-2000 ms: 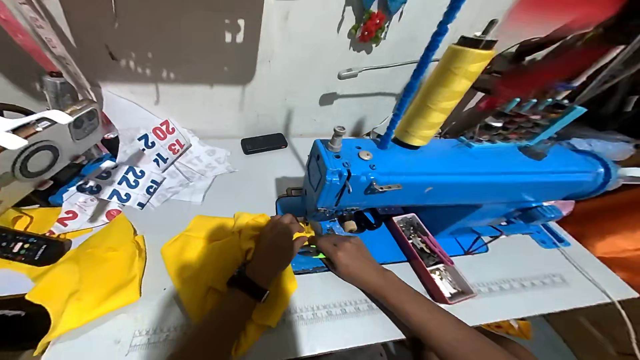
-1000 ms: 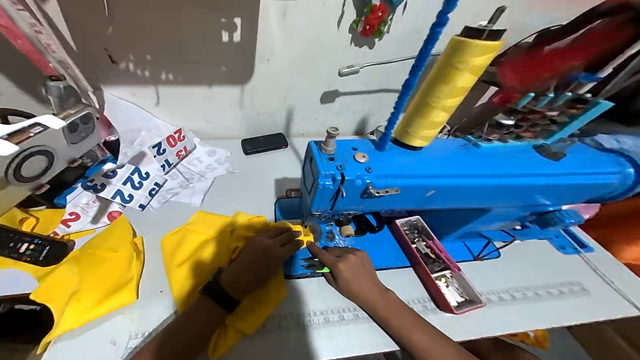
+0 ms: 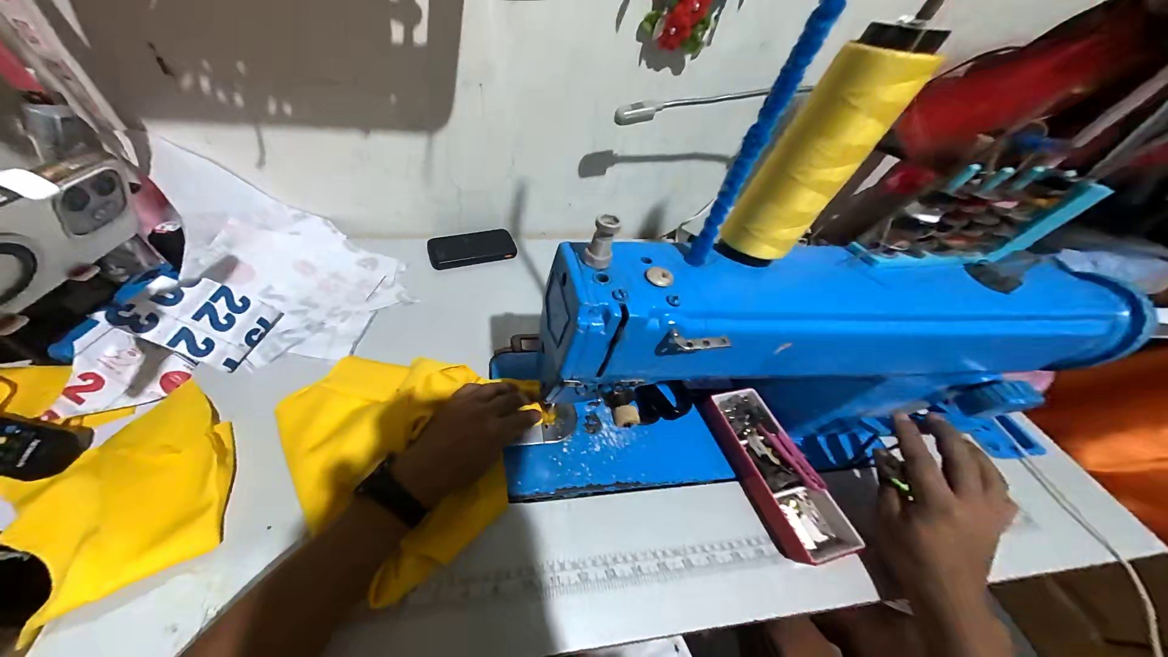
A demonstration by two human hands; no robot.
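Observation:
My left hand (image 3: 470, 433), with a black wristband, presses yellow fabric (image 3: 342, 420) flat beside the needle area of a blue sewing machine (image 3: 821, 319). Part of the cloth reaches under the machine's head, where the needle itself is hard to make out. At the right, my right hand (image 3: 949, 488) is near the lever and knob on the machine's lower right side. A small dark tool with a bright green part (image 3: 899, 484) lies within its curled fingers; its kind is unclear. A cone of yellow thread (image 3: 826, 151) stands on top of the machine.
A pink box (image 3: 762, 484) of small metal parts sits between my hands. More yellow fabric (image 3: 137, 484) and printed number sheets (image 3: 210, 319) lie at the left. A black phone-like device (image 3: 472, 248) rests near the wall. A rack of bobbins (image 3: 985, 214) stands behind the machine.
My right hand has moved away from the needle area to the machine's right side, past the pink box. My left hand stays on the yellow fabric by the needle area.

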